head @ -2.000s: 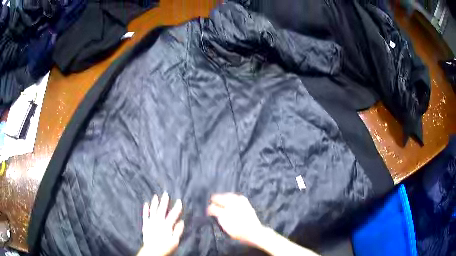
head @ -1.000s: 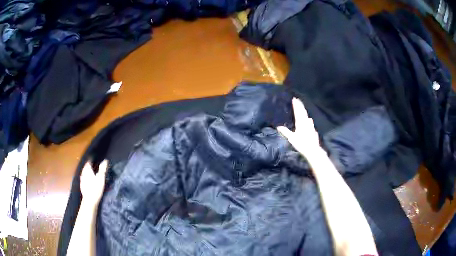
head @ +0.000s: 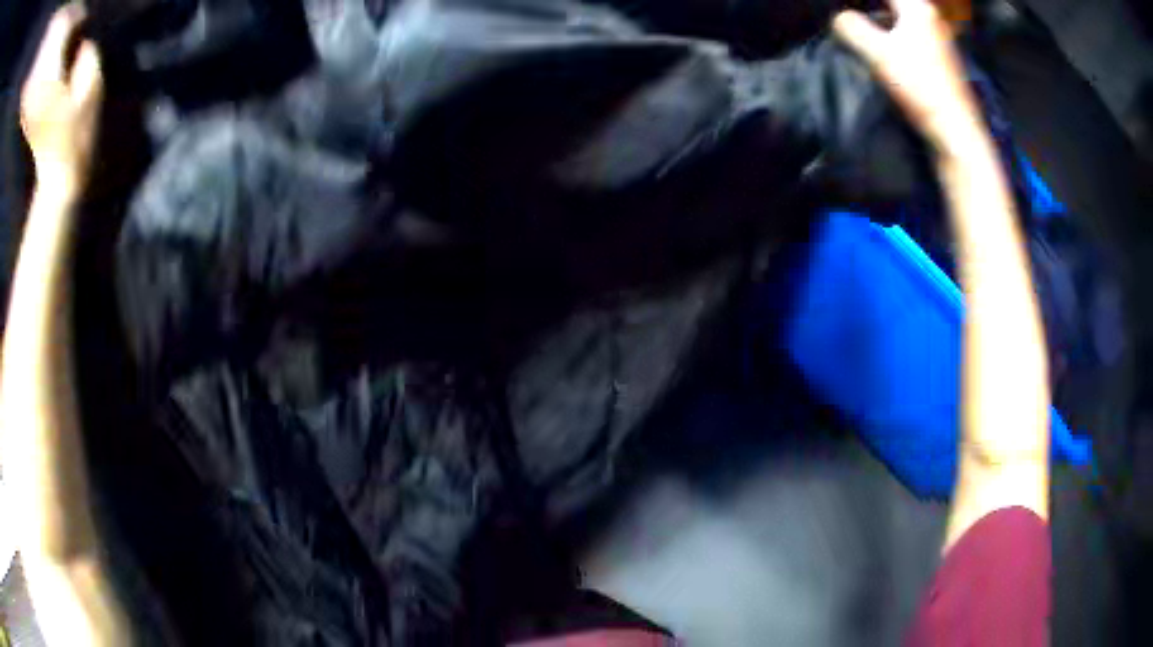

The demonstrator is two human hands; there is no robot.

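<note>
The black coat [head: 594,367] fills the middle of the view, blurred, bunched and spread between my hands. Its crinkled, shiny lining [head: 228,190] faces up, with dark folds across the middle. The coat hangs down close in front of my body. My left hand [head: 63,108] is at the upper left, its fingers curled on the coat's dark edge. My right hand [head: 904,63] is at the top right, its thumb and fingers on the coat's far right part. Its fingertips are partly cut off by the top edge.
A bright blue bin [head: 879,348] stands below at the right, partly behind my right forearm, with dark navy garments [head: 1081,297] beside it. Grey floor [head: 759,556] shows at the lower middle. A small orange-brown bit of table [head: 955,13] shows at the top right.
My hands have moved apart and up in the view, and the coat is now lifted and drawn close to me. The view has shifted, showing the blue bin and floor instead of most of the table.
</note>
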